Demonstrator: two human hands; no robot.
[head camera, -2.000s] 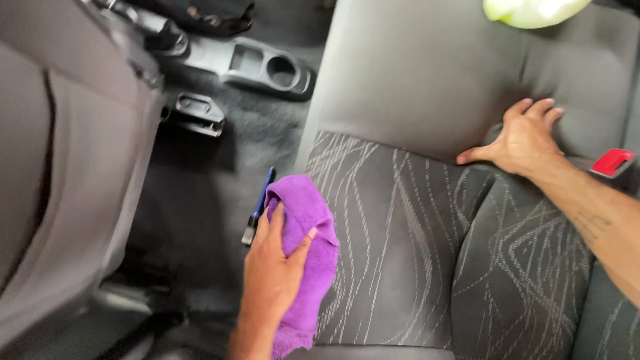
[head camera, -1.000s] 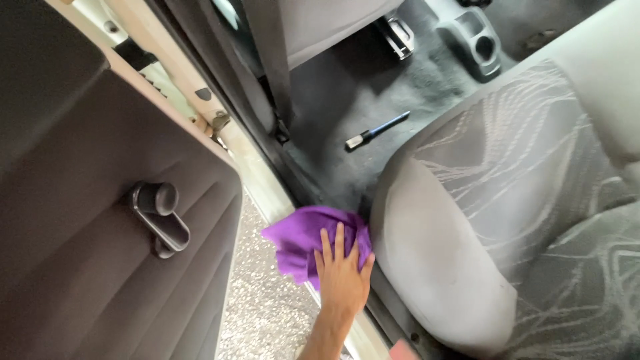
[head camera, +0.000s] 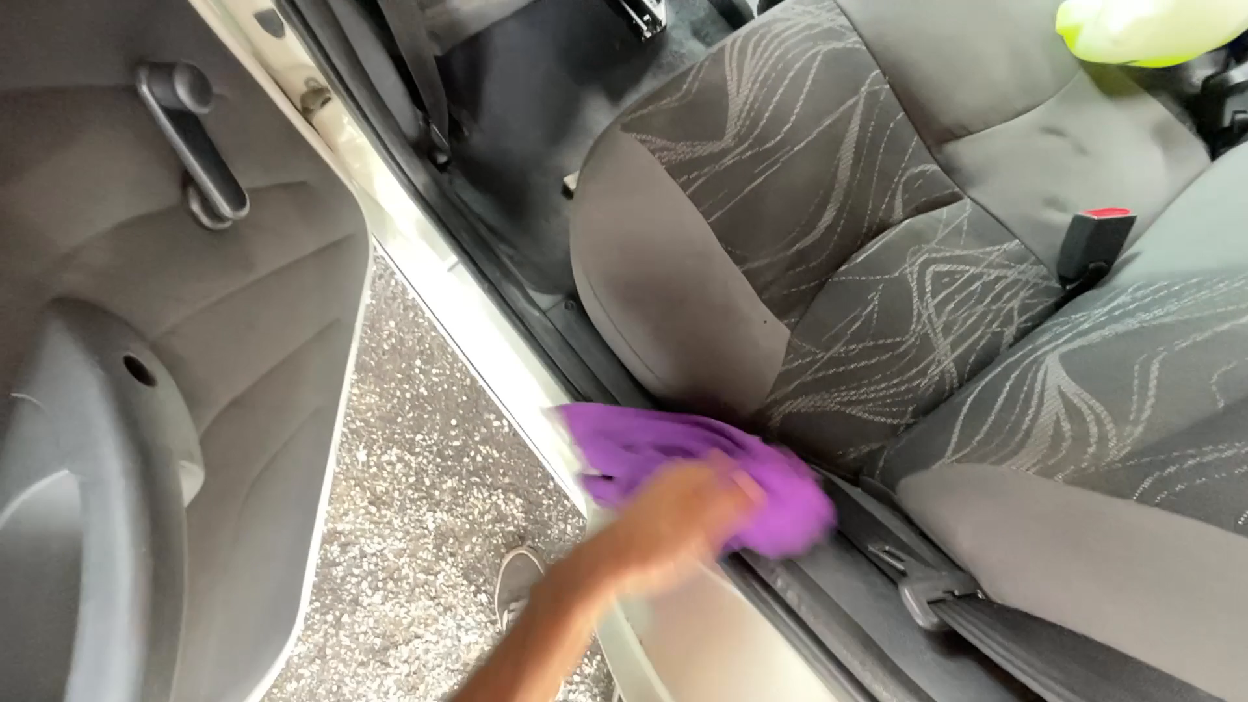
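A purple cloth (head camera: 673, 439) lies over the car's door sill (head camera: 487, 341), beside the base of the rear seat. On the cloth rests my left hand (head camera: 697, 507), blurred, with the cloth bunched under its fingers. Close by on the right is the patterned seat cushion (head camera: 829, 166); a seat belt (head camera: 1033, 634) with its metal tongue runs along the seat's lower side. My right hand is out of view.
The open car door (head camera: 263, 322), with its window crank (head camera: 195, 146), fills the left side. Speckled ground (head camera: 419, 468) and a shoe (head camera: 517, 580) show below. A red-topped buckle (head camera: 1097, 244) and a pale yellow-green object (head camera: 1155, 29) are on the seat.
My left hand and the purple cloth have gone from the front edge of the seat to the door sill, then back along it. My right hand, on the seat at first, has left view.
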